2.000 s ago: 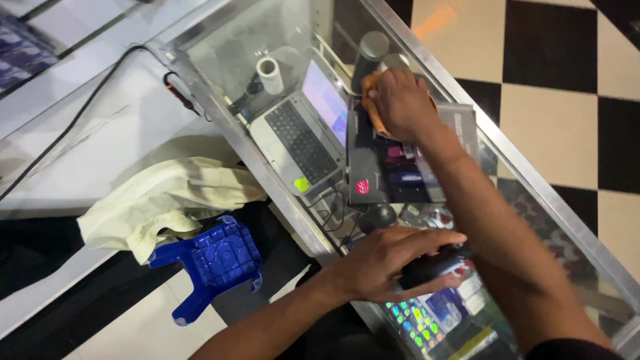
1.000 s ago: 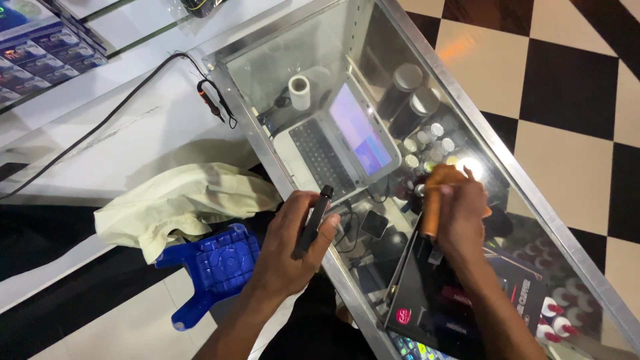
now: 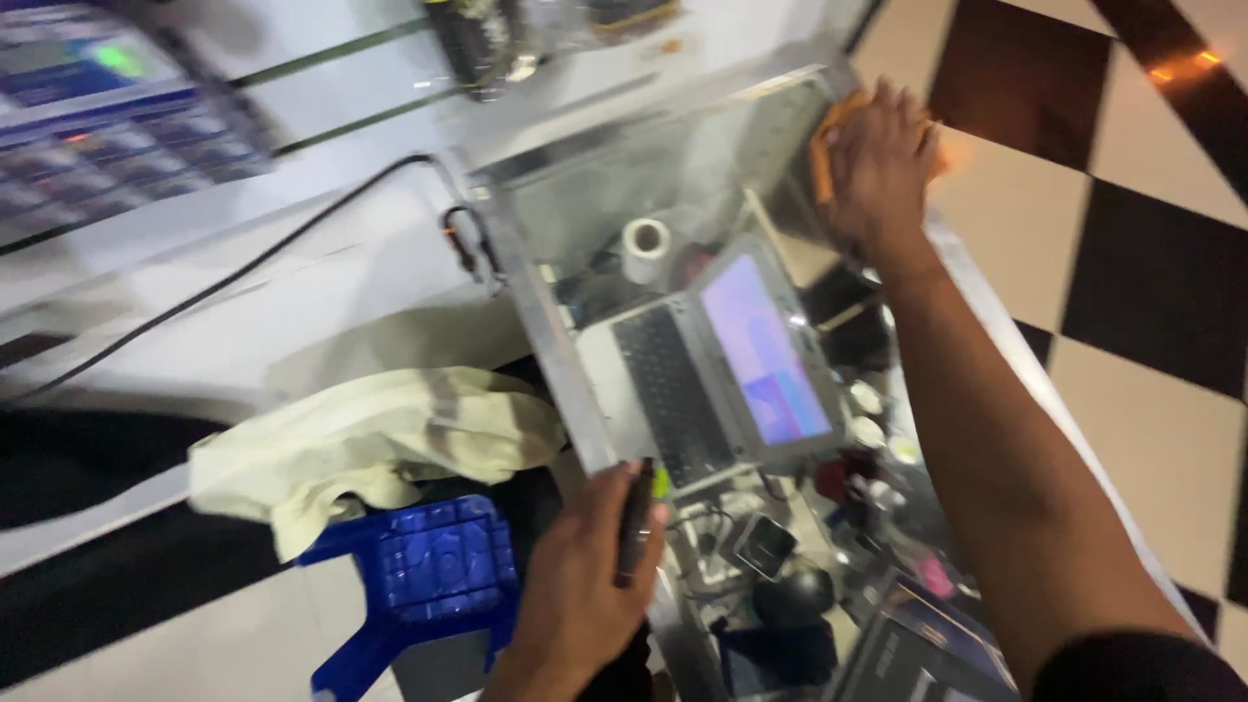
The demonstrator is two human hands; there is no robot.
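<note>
My right hand (image 3: 877, 171) presses an orange cloth (image 3: 827, 161) onto the far right corner of a glass display case (image 3: 556, 351). My left hand (image 3: 590, 565) holds a small black device (image 3: 635, 526), perhaps a vape or trimmer, above the case's near metal edge. An open laptop (image 3: 673, 390) with a lit screen lies inside, under the glass, beside a white roll (image 3: 645, 249). A black box (image 3: 907, 648) with writing is at the lower right, partly cut off by the frame.
A blue plastic stool (image 3: 448, 561) stands left of the case, near a cream cloth (image 3: 370, 439). A black cable (image 3: 283, 249) runs along the white surface toward the case. Boxed goods (image 3: 127, 146) are at upper left. Checkered floor (image 3: 1160, 283) lies beyond the case.
My right hand has moved with the orange cloth from the middle of the case to its far corner. My left hand still holds the black device. The view has shifted.
</note>
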